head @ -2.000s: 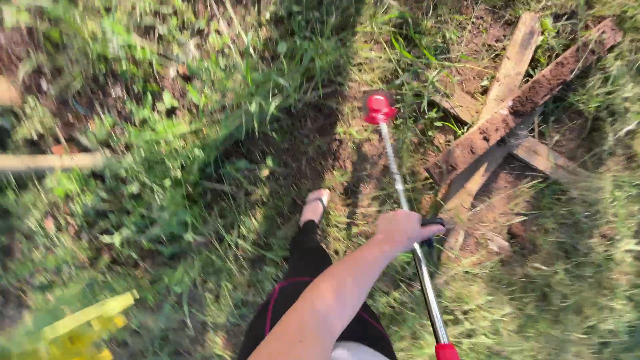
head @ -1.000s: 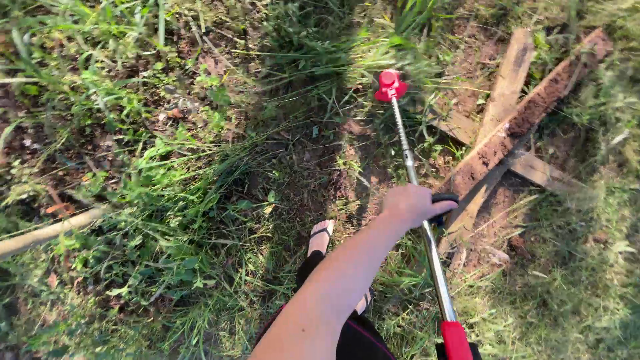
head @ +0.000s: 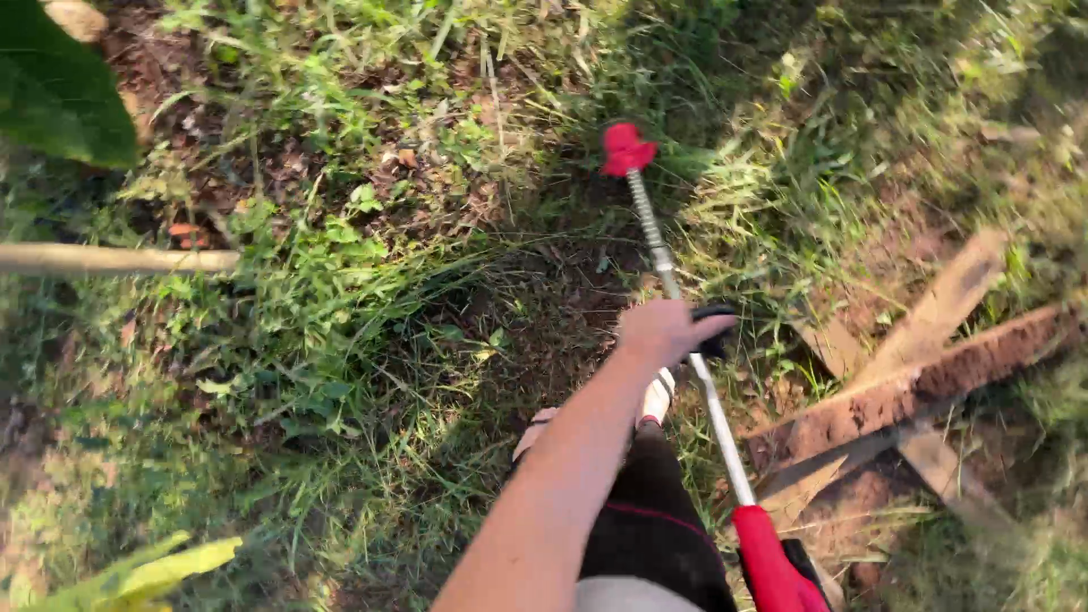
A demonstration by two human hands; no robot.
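Note:
A string trimmer (head: 718,416) with a metal shaft, a red head and a red rear housing runs from the upper middle down to the lower right. My left hand (head: 667,333) is closed around the black front handle (head: 714,330) on its shaft. The red head (head: 627,149) hangs over grass and bare soil, blurred at its edge. The red housing (head: 773,561) leaves the frame at the bottom right. My right hand is outside the frame.
Crossed wooden boards, one soil-stained (head: 918,382), lie on the ground at the right. A pale pole (head: 119,257) extends in from the left. A large green leaf (head: 64,93) fills the top left corner, with yellow-green leaves (head: 174,565) at the lower left. My feet are below the shaft.
The boards now lie lower and farther right in the view, as the view has shifted. My left hand has kept its hold on the handle. A large leaf has come into view.

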